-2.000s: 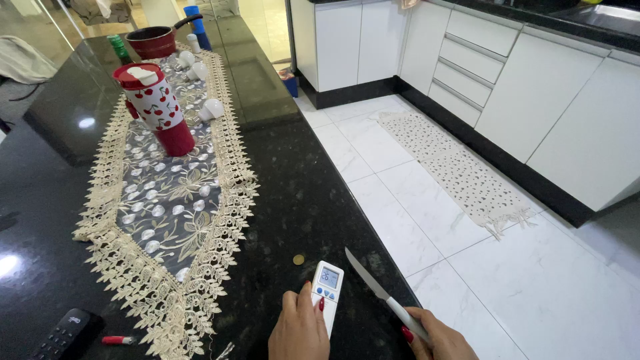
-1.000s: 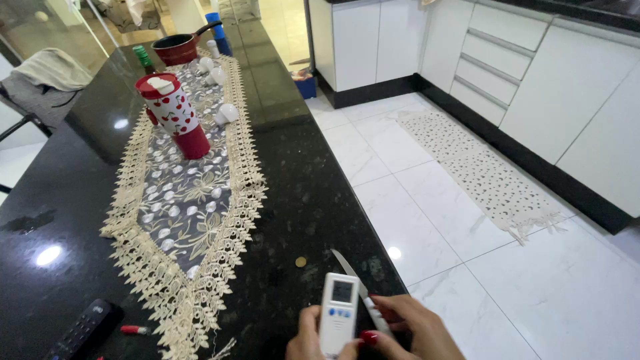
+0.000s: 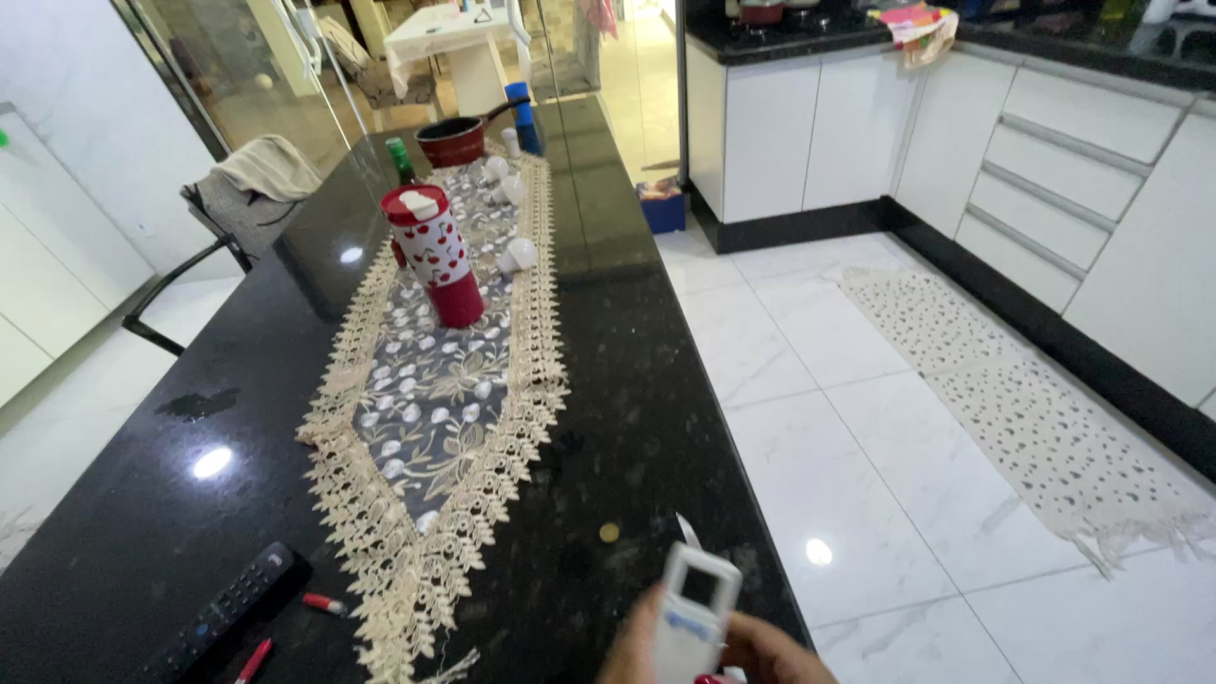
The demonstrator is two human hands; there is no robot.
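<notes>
A white remote control with a small display [image 3: 698,608] is held upright at the lower edge, its screen dark. My left hand [image 3: 632,641] grips its left side, blurred. My right hand [image 3: 774,651] is at its right side, fingers curled behind it, a red thumbnail at the bottom. The blade tip of a knife [image 3: 687,532] shows just beyond the remote; its handle is hidden. A small gold-coloured coin [image 3: 609,533] lies on the black stone table to the left of the knife.
A lace table runner [image 3: 446,427] bears a cherry-patterned tumbler [image 3: 439,256], light bulbs [image 3: 522,254] and a red saucepan [image 3: 453,142]. At the lower left lie a black remote [image 3: 228,608] and red-and-white small items [image 3: 325,603].
The white remote has been lifted off the table and held upright. My right hand has moved left from the knife handle to the remote. The display, which showed digits earlier, now looks dark.
</notes>
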